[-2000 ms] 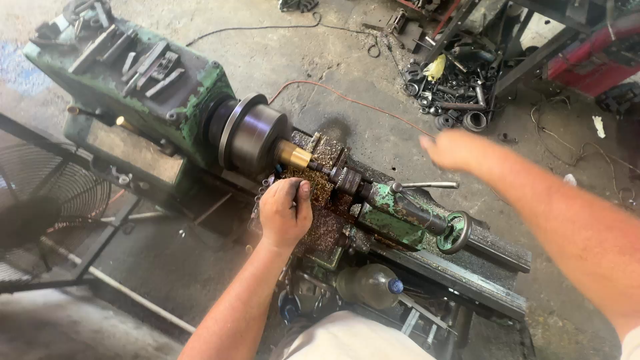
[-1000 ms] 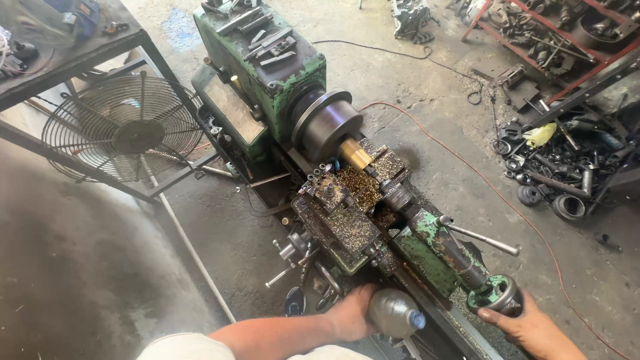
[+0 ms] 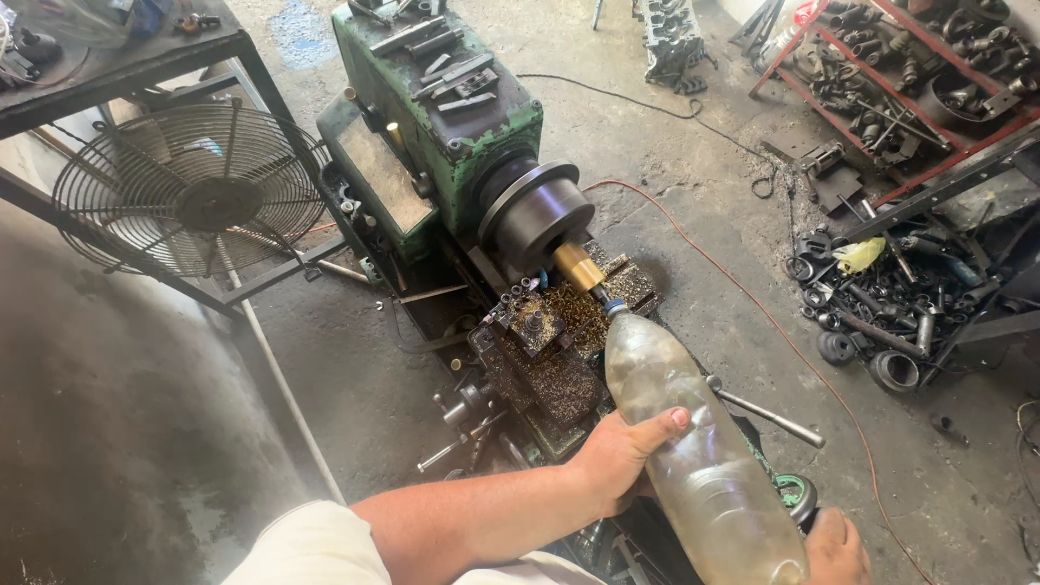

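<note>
A clear plastic bottle (image 3: 699,439) with a blue cap is gripped round its side by my left hand (image 3: 630,455). Its capped end lies in front of a brass cylinder (image 3: 578,266), which sticks out of the lathe chuck (image 3: 540,215). My right hand (image 3: 837,548) is at the bottle's base, beside the green tailstock handwheel (image 3: 795,494); its fingers are partly hidden, so its grip is unclear. Brass chips cover the toolpost and carriage (image 3: 561,378) left of the bottle. The bottle hides most of the tailstock.
The green lathe headstock (image 3: 496,122) carries loose tool bits on top. A caged fan (image 3: 191,191) stands at left under a metal table (image 3: 130,73). Metal parts (image 3: 894,301) lie piled at right below a red rack (image 3: 877,106). A tailstock lever (image 3: 772,417) sticks out right; a red cable (image 3: 756,305) crosses the floor.
My left hand has raised the bottle from beside the lathe to over the tailstock. My right hand, in the air at first, came down to the handwheel and is still near it.
</note>
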